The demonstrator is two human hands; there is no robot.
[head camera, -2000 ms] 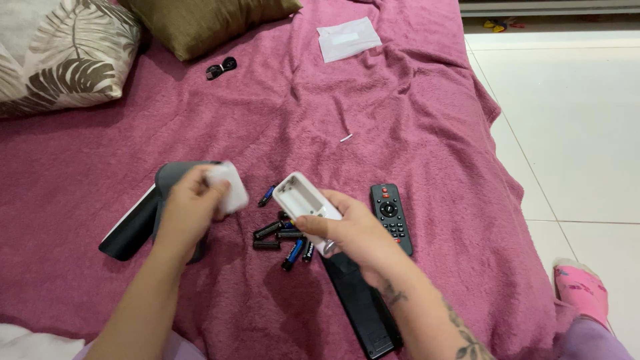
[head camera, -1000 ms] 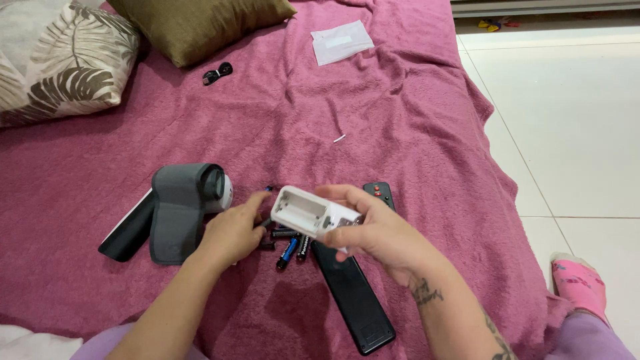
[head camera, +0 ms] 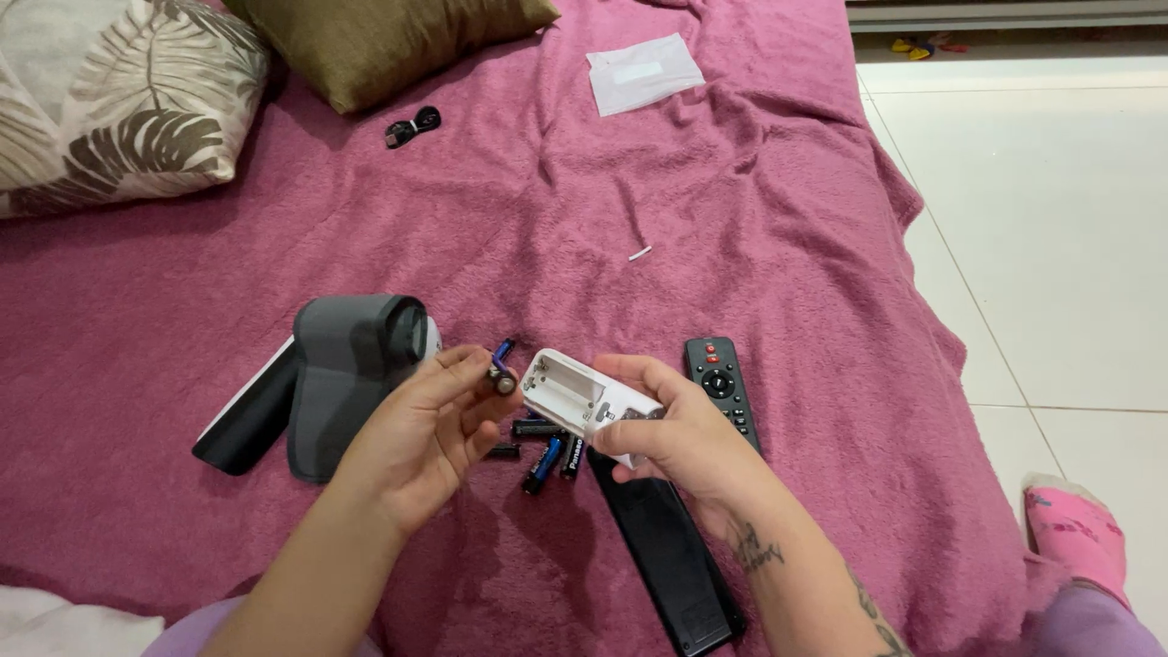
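My left hand [head camera: 438, 420] pinches a dark battery [head camera: 500, 379] between thumb and fingers, just left of a white remote-like device [head camera: 566, 392]. That device is in my right hand [head camera: 675, 415], its battery compartment uncovered and facing up, with metal contacts showing and no battery inside. Below it on the pink blanket lie several loose batteries [head camera: 545, 465], black and blue, partly hidden by my hands. A long black remote control [head camera: 671, 557] lies face down under my right hand. A black remote with buttons [head camera: 718, 379] lies face up behind my right wrist.
A grey fabric cuff [head camera: 338, 392] rests beside a black-and-white object [head camera: 246, 411] on the left. Farther back are a bundled black cable [head camera: 413, 126], a white plastic pouch [head camera: 643, 75], a small white strip [head camera: 641, 254], a green pillow [head camera: 383, 41] and a leaf-print pillow [head camera: 128, 100].
The white cover seen in my left hand two seconds ago is no longer there. My left hand has reached to the loose batteries and come up holding one beside the white device.
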